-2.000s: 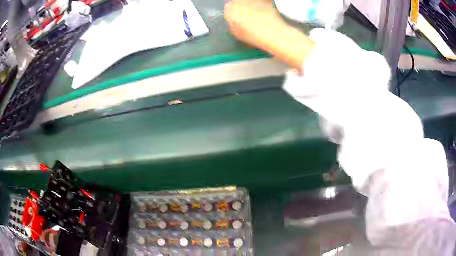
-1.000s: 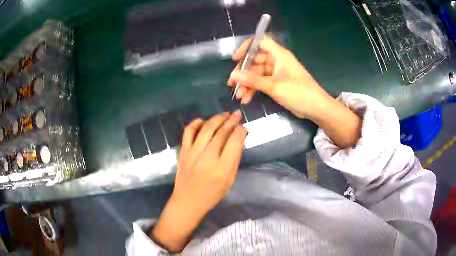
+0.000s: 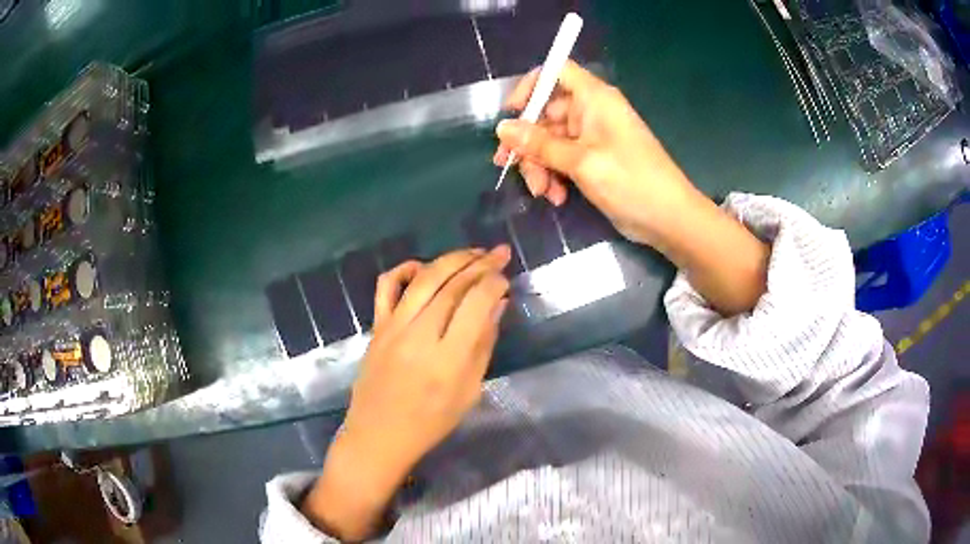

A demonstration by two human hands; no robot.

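Note:
My right hand (image 3: 596, 143) holds slim silver tweezers (image 3: 542, 85) like a pen, tip pointing down above the strips. My left hand (image 3: 431, 356) lies flat, palm down, its fingertips on the black cut liner strips (image 3: 324, 308) at the mat's front edge. The strips show pale dividing lines and a shiny clear edge, and continue to the right of the left hand. The middle of the strips is hidden under the left fingers. Whether the left fingertips pinch a piece I cannot tell.
A full black adhesive sheet (image 3: 383, 64) lies farther back on the green mat (image 3: 213, 213). Stacked blister trays (image 3: 101, 244) with round modules and orange cables stand at left. A second clear tray (image 3: 888, 96) and several thin spare tweezers (image 3: 792, 69) lie at right. A blue bin (image 3: 904, 260) is below.
Two seconds ago the view showed another part of the bench. Since one second ago, the tweezers tip has moved slightly up and the left hand slightly left; both hands stay near the strips.

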